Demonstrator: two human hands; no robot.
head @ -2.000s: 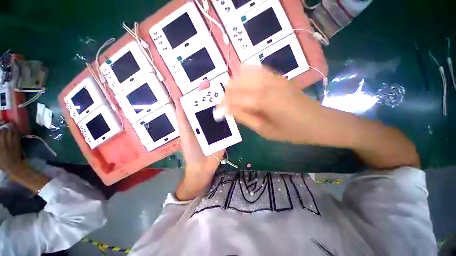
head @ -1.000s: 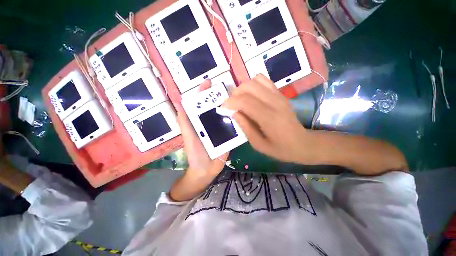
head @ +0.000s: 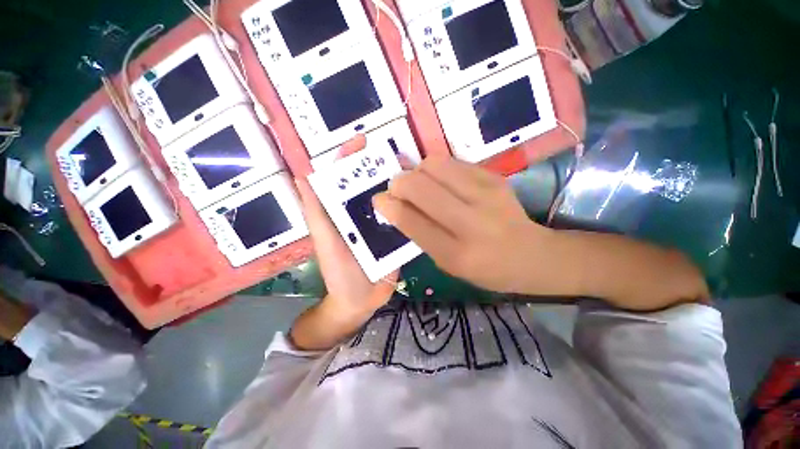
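Observation:
My left hand holds a white handheld screen unit from below, tilted, above the near edge of the foam tray. Its dark screen faces up, with small buttons on the far side. My right hand is over the screen with fingertips pinched on a small white cloth, mostly hidden by the fingers. The pink-red foam tray holds several similar white units in rows, such as one at the right.
White cords lie between the rows. A bottle lies or stands beyond the tray at upper right. Crinkled clear film and loose straps are on the green mat at right. Another person's white sleeve is at lower left.
The tray and its units have shifted left in view. My right hand has moved slightly over the screen, covering more of the cloth. My left hand still holds the unit.

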